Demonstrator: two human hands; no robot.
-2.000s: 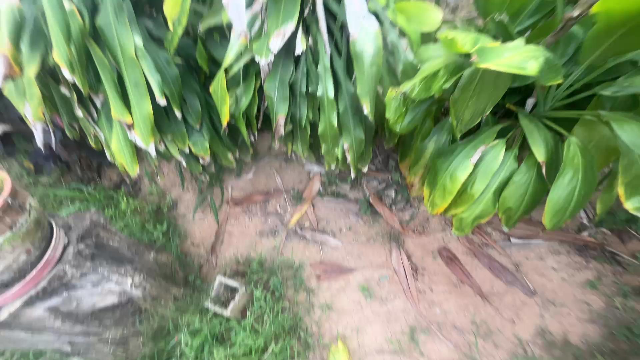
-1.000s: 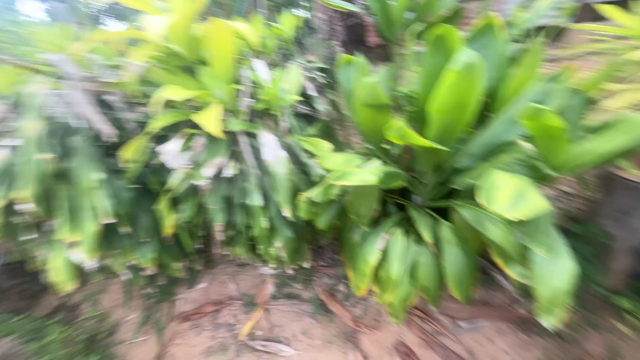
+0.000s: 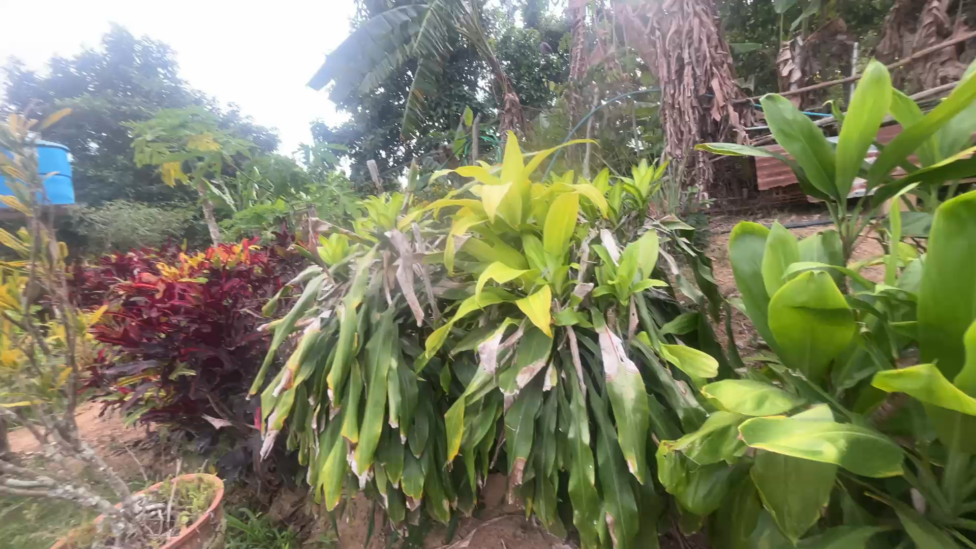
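Observation:
Neither my left hand nor my right hand shows in the head view. A large leafy shrub [image 3: 534, 366] fills the middle, its long green leaves drooping, several with dry, pale brown tips. Yellow-green young leaves [image 3: 518, 206] stand at its top. On the right grows a broad-leaved green plant [image 3: 812, 320], nearer to me. A shrub with dark red leaves [image 3: 191, 328] stands at the left, some of its top leaves orange and yellow.
A round terracotta-coloured pot [image 3: 215, 507] with a bare-stemmed plant is at the lower left. Behind are a blue tank [image 3: 55, 175], a banana plant with hanging dry leaves [image 3: 686, 84] and rusty corrugated sheets [image 3: 778, 169]. Bare soil [image 3: 496, 526] shows under the shrub.
The view has tilted up from the ground to the shrubs, trees and sky. No hand shows in any of the frames.

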